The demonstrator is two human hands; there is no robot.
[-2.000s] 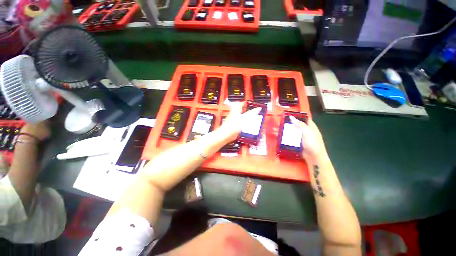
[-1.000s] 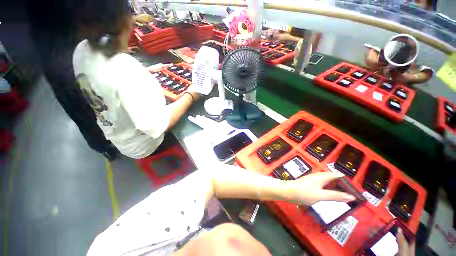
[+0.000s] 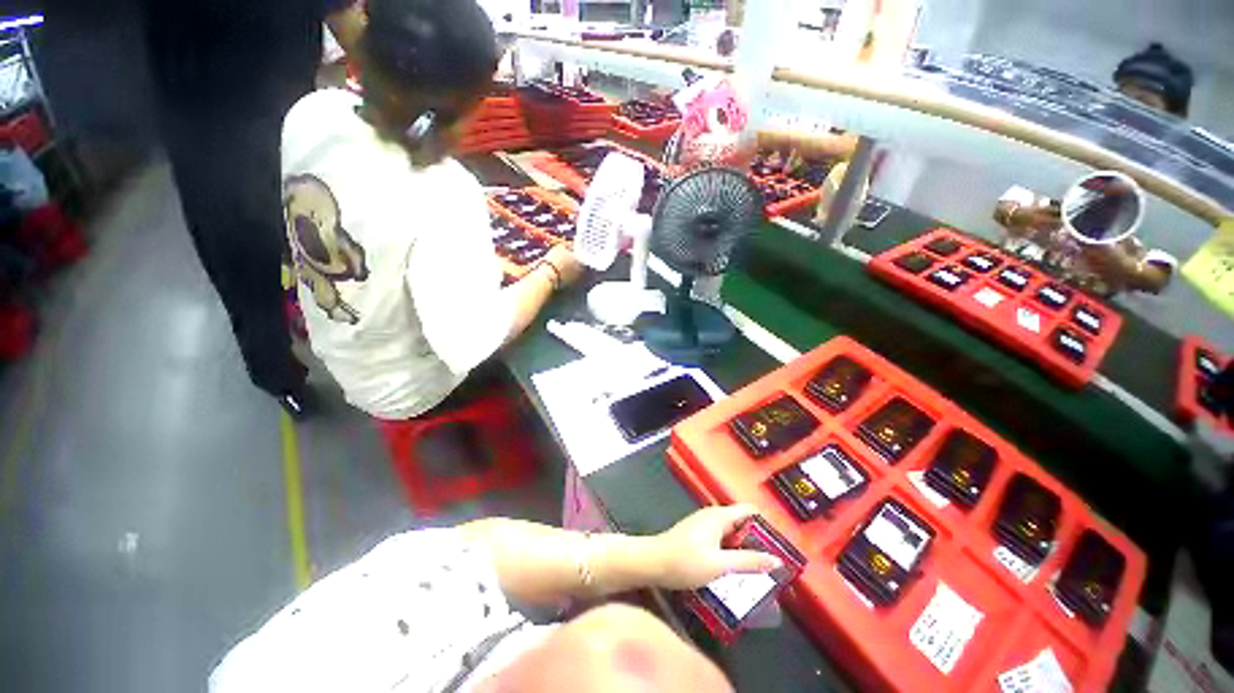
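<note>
My left hand (image 3: 717, 548) is shut on a red-edged phone (image 3: 747, 582) with a pale label area, held over the bench edge at the near left side of the red phone tray (image 3: 846, 609). My thumb lies across the phone. Closed dark phones with gold marks, such as one phone (image 3: 962, 467), lie in most pockets. One phone (image 3: 886, 548) in the near row has a white label. Two near pockets at the right hold only white labels, such as one label (image 3: 943, 627). My right hand is not in view.
A smartphone (image 3: 659, 406) lies on a paper sheet (image 3: 568, 406) left of the tray. A dark fan (image 3: 706, 224) and a white fan (image 3: 612, 217) stand behind it. A seated person (image 3: 393, 271) is at left, another person stands beyond. A second tray (image 3: 995, 298) lies at the back.
The view has swung left. My left hand has moved with its phone from over the tray to the tray's near left side. My right hand and its phone have left the view.
</note>
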